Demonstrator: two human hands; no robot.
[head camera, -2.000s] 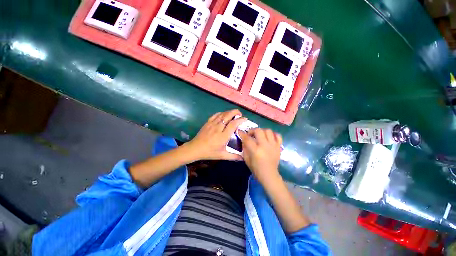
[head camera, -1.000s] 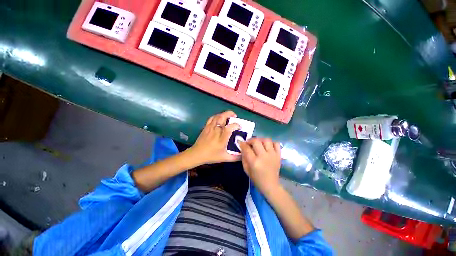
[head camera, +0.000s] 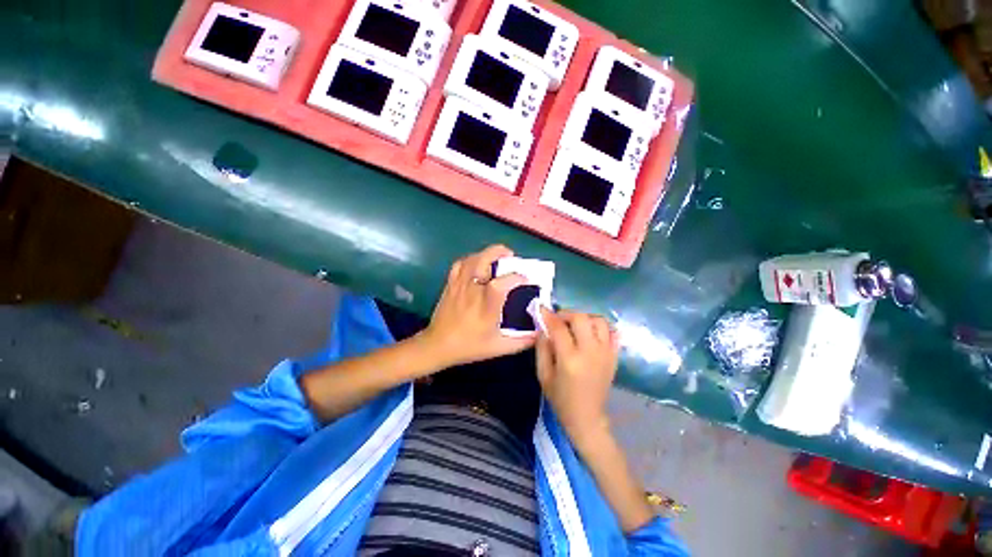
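Observation:
My left hand (head camera: 473, 313) holds a white digital camera (head camera: 532, 272) by its left side, near the bench's front edge. A dark round area shows on its upper face. My right hand (head camera: 577, 354) pinches a small white wipe (head camera: 538, 314) against the right part of the dark area. The fingers hide part of the camera. Beyond my hands, a pink-red foam tray (head camera: 435, 183) holds columns of several white cameras, such as one at the near right corner (head camera: 589, 193), with black screens facing up.
On the green bench (head camera: 326, 223) at the right lie a white bottle (head camera: 814, 280) with a shiny top, a stack of wipes (head camera: 816, 368) and a clump of clear film (head camera: 742, 342). A red plastic stool (head camera: 870, 497) stands on the floor below.
The camera in my left hand has turned from its screen side to the face with the dark round area. My right hand has shifted slightly right and down with the wipe.

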